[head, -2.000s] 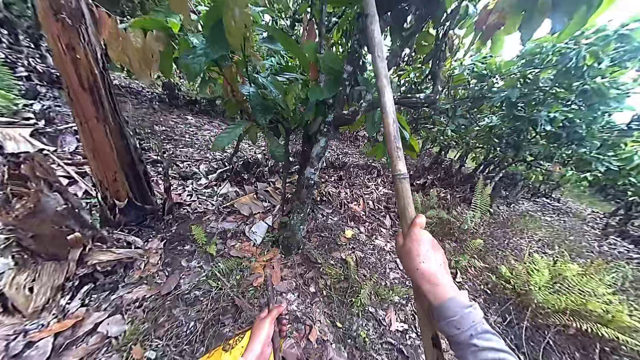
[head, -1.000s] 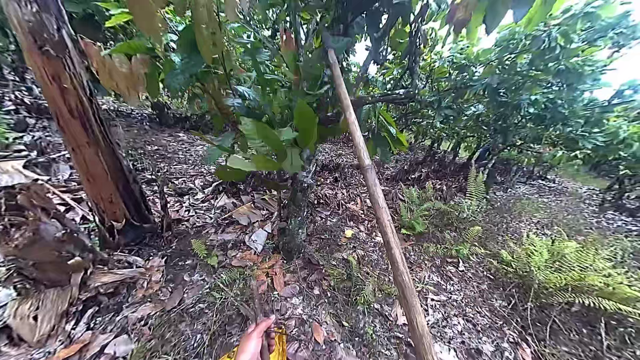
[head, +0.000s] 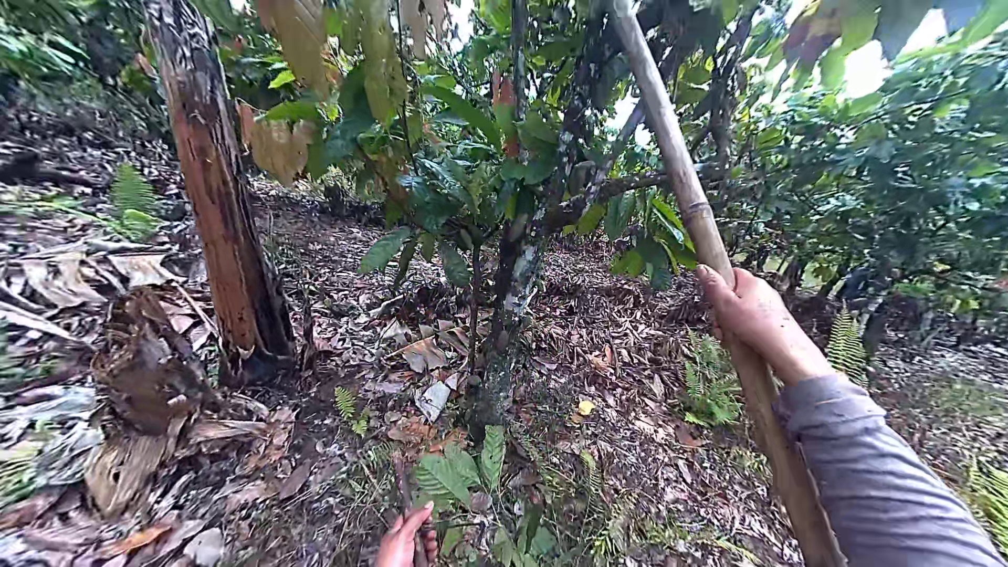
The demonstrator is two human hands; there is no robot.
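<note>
My right hand (head: 752, 315) is closed around a long bamboo pole (head: 693, 197), which runs from the lower right up into the foliage; its upper end is out of view. My left hand (head: 408, 539) holds a thin dark stick or handle (head: 404, 480) at the bottom edge, its lower part cut off by the frame. Green leaves (head: 453, 472) on a small sprig lie just above and right of my left hand. A lichen-marked tree trunk (head: 504, 346) stands in front of me, with branches and broad leaves around the upper pole.
A reddish-brown dead trunk (head: 224, 205) stands on the left beside a rotting stump (head: 150, 370). Dry leaf litter (head: 598, 472) covers the sloping ground. Ferns (head: 709, 382) grow at the right, with leafy trees (head: 890, 181) behind them.
My right hand, out of view one second ago, shows on the pole again. A leafy sprig that hung before the trunk one second ago is gone from there; green leaves now lie near my left hand.
</note>
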